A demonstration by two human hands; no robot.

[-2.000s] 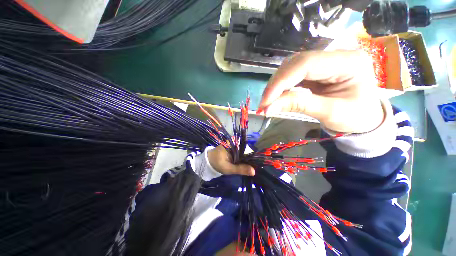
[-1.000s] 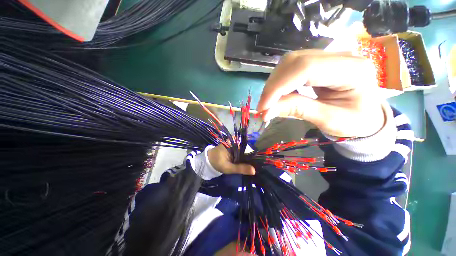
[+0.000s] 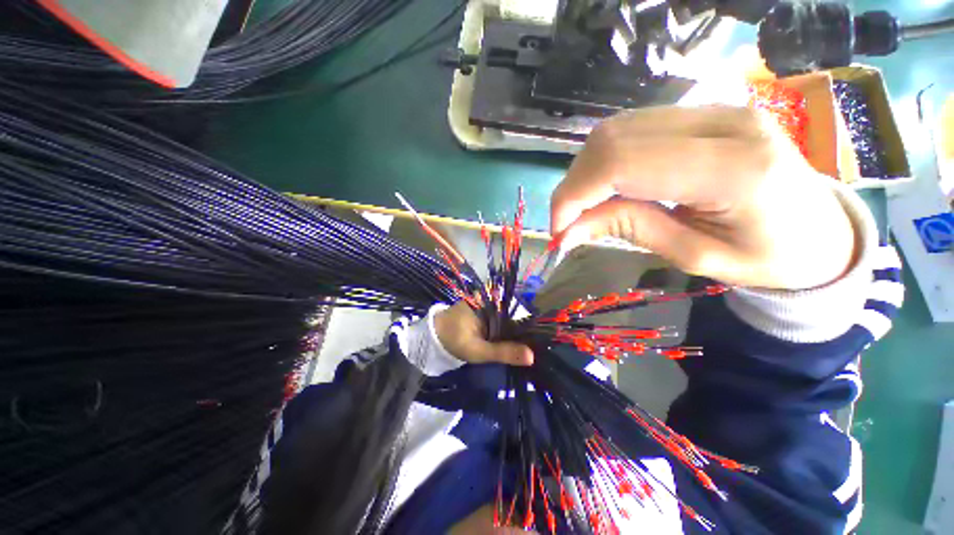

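My left hand is closed around a thick bunch of black cables. Their ends fan out beyond the fist, with red sleeves and silvery tips. My right hand is above and right of the fist, thumb and forefinger pinched on a tiny red sleeve at the end of a thin strand. The strand runs from the fingertips down towards the fist. Whether the sleeve is fully on the strand is hidden by the fingertips.
A black metal machine stands on the green bench. A carton of red parts and a carton of dark parts are behind my right hand. More black cables fill the left. A grey guard with red edge is upper left.
My right hand has moved slightly right and down, now covering more of the red parts carton. A strand now shows between its fingertips and the fist. My left hand has stayed put.
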